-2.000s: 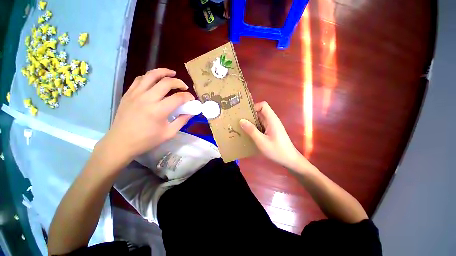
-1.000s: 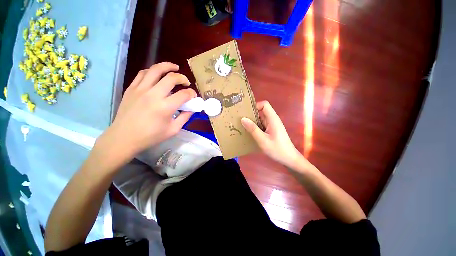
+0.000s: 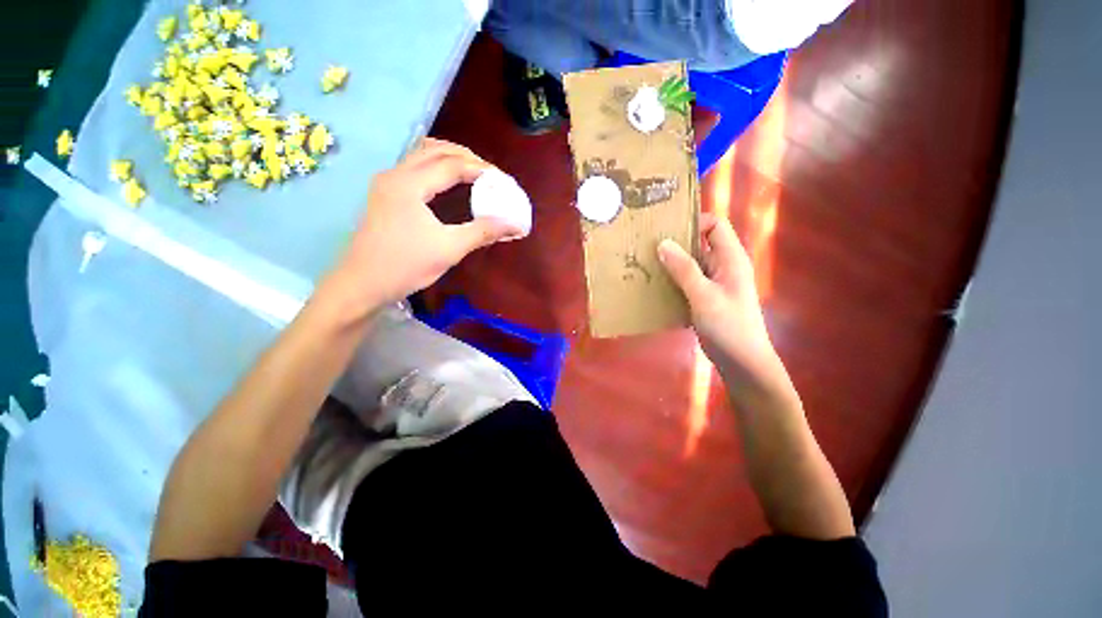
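My right hand (image 3: pixel 723 284) holds a brown cardboard piece (image 3: pixel 641 272) by its lower right edge, thumb on top. The cardboard has dark stains, a white round spot (image 3: pixel 599 199) near its left edge, and another white spot (image 3: pixel 645 110) beside a green leaf-like bit (image 3: pixel 677 93) near the top. My left hand (image 3: pixel 465 211) pinches a small white rounded object (image 3: pixel 500 203), perhaps a glue bottle, between thumb and fingers. It is apart from the cardboard, to its left. The fingers partly hide it.
A pile of yellow-and-white pieces (image 3: pixel 224 103) lies on the pale-covered table (image 3: pixel 363 73) at upper left. White tape (image 3: pixel 181 254) crosses the covering. A bright-yellow pile (image 3: pixel 82 577) is at lower left. A person's blue-clad leg (image 3: pixel 604 30) and a blue stool (image 3: pixel 737 109) are beyond the cardboard.
The white object in my left hand has come away from the cardboard, leaving a gap. The cardboard now stands more upright, further right. The view has shifted; another person's leg now shows at the top.
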